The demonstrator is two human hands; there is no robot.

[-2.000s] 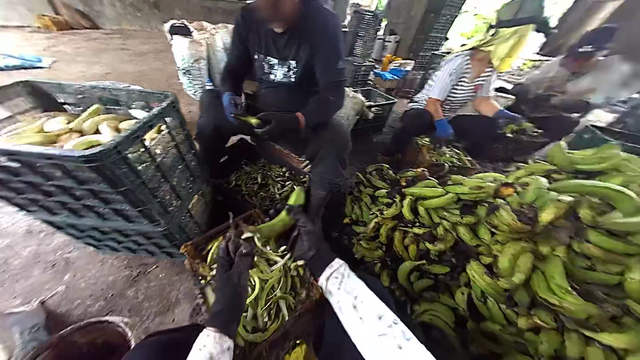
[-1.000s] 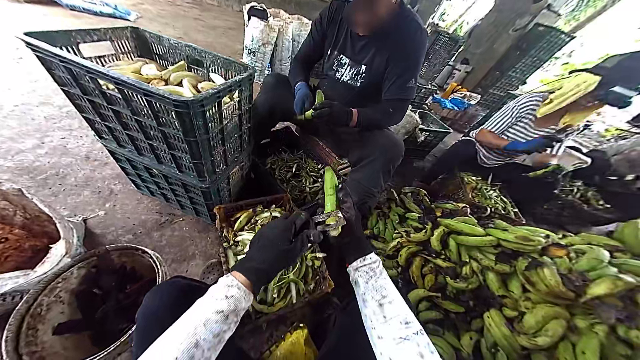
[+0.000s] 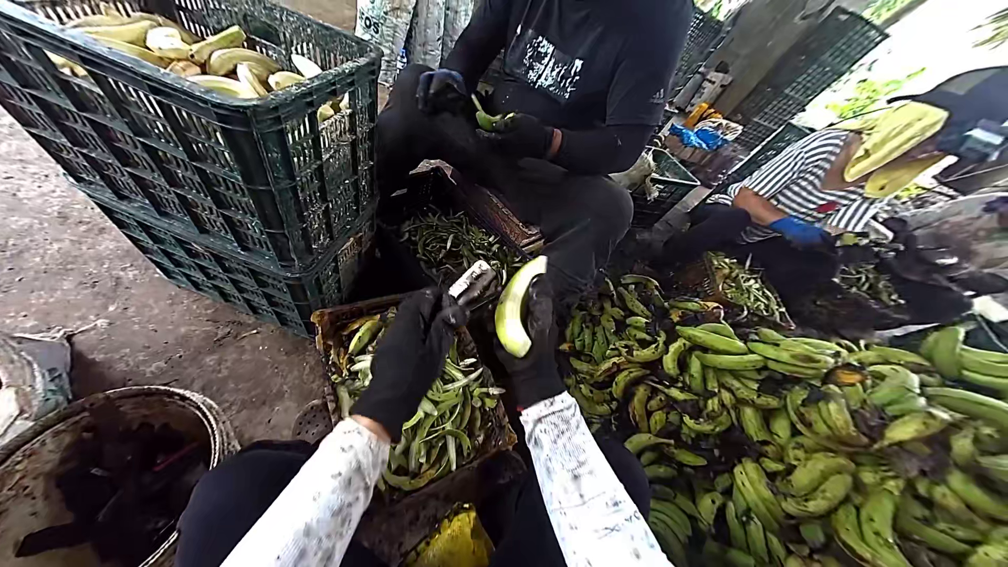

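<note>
My left hand (image 3: 409, 358), in a black glove, grips a small peeling tool (image 3: 472, 282) with a pale, flat face pointing up and to the right. In my gloved right hand (image 3: 535, 346) a partly peeled plantain (image 3: 518, 307) stands nearly upright, pale along its side. The tool is just left of the plantain, with a small gap between them. Below my left hand lies a crate (image 3: 327, 331) of green and whitish peel strips (image 3: 441, 425). A large heap of green plantains (image 3: 756, 394) spreads to the right of my right hand.
Stacked dark green crates (image 3: 291, 189) with peeled plantains (image 3: 228, 63) stand at the left. A round bucket (image 3: 216, 425) holds dark scraps at lower left. Opposite me a person (image 3: 583, 87) holds a green plantain above another peel crate (image 3: 520, 232). A second person (image 3: 795, 181) sits at the right.
The plantain in my right hand was green at the front; a pale peeled side now shows. My left hand has moved apart from it. The view has shifted.
</note>
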